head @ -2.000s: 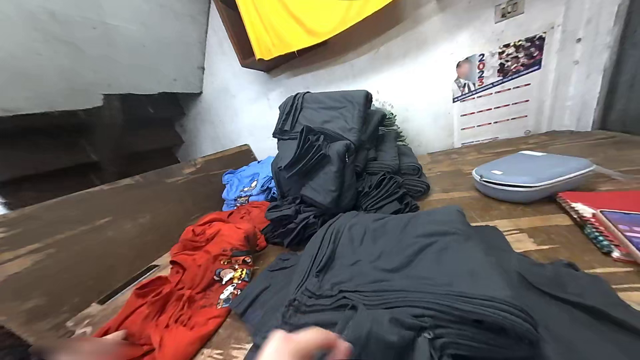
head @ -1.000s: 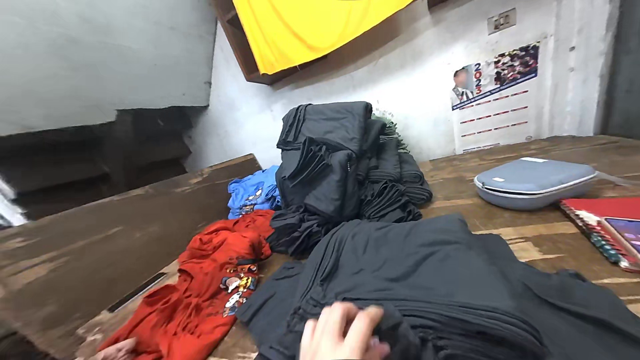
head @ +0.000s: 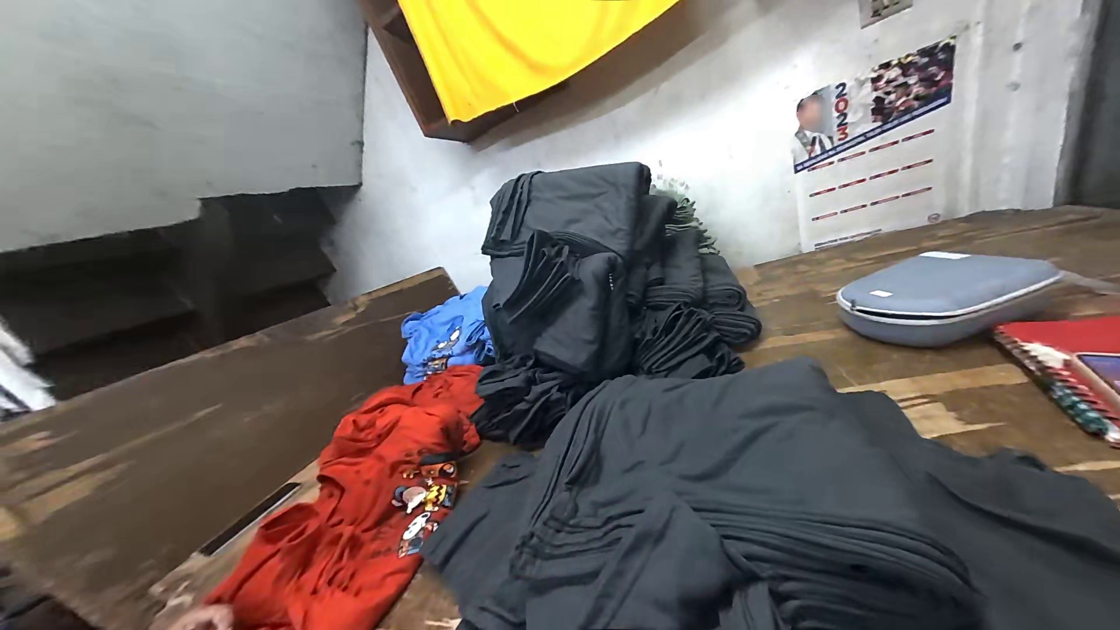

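Observation:
A pile of layered dark grey cloth pieces [head: 700, 490] lies spread in the lower middle of the head view. To its left is a red printed cloth [head: 350, 516], crumpled on the wooden table. My left hand [head: 203, 618] shows only as a sliver at the bottom edge, by the red cloth's lower left end; whether it grips the cloth cannot be told. My right hand is out of view. Behind the pile stands a tall stack of folded dark cloth [head: 569, 262], with a blue printed cloth [head: 448, 337] at its left side.
A grey zipped case [head: 949, 293] sits at the right of the wooden table [head: 787, 328], beside a red spiral notebook [head: 1067, 337] with a phone-like object [head: 1102, 372] on it. A raised wooden board [head: 175, 437] runs along the left. Yellow cloth [head: 534, 44] hangs above.
My right hand, on the near part of the dark pile a second ago, has gone out of view. Less of my left hand shows. A fold of dark cloth now lies over the pile's front.

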